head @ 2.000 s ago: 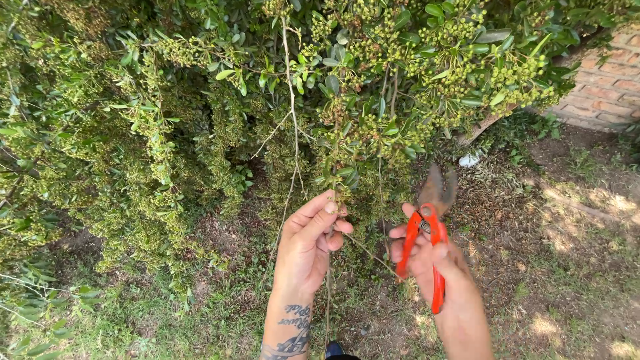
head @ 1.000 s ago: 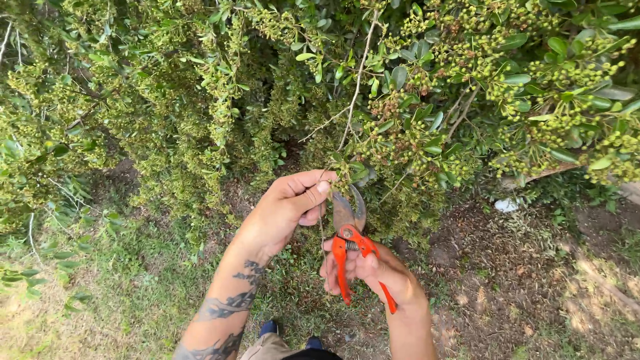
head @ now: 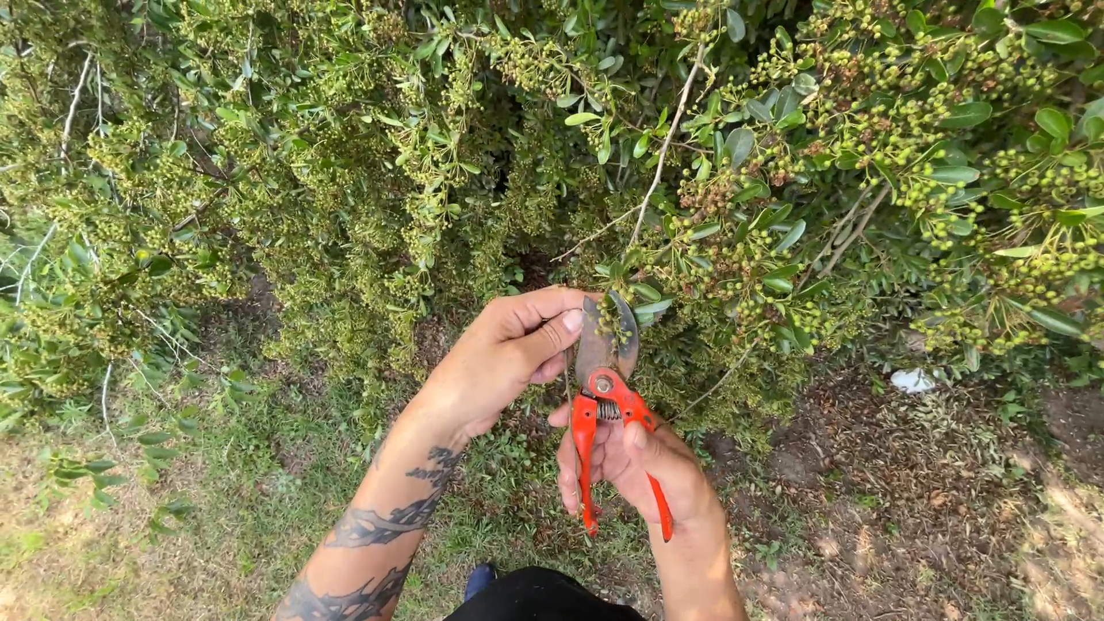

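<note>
Red-handled pruning shears (head: 605,379) rest in my right hand (head: 651,470), their handles spread and blades apart, pointing up toward the shrub. Small green berries and a thin stem show between the blades. Just left of the blades, my left hand (head: 517,349) pinches a thin twig between thumb and fingers; its far end is lost among the leaves. Behind both hands hangs a dense shrub (head: 483,155) with green berry clusters. A bare, pale branch (head: 668,147) slants down toward the blades.
Below the shrub lie grass (head: 285,483) and dry leaf litter (head: 871,483). A small white object (head: 912,380) is on the ground at the right. Thin bare twigs (head: 105,401) stick out at the left. A dark shoe (head: 479,580) shows at the bottom.
My right hand has brought the shears from the right, where they were apart from my left hand, to beside its fingertips. The blades now straddle a berried stem. The view has shifted.
</note>
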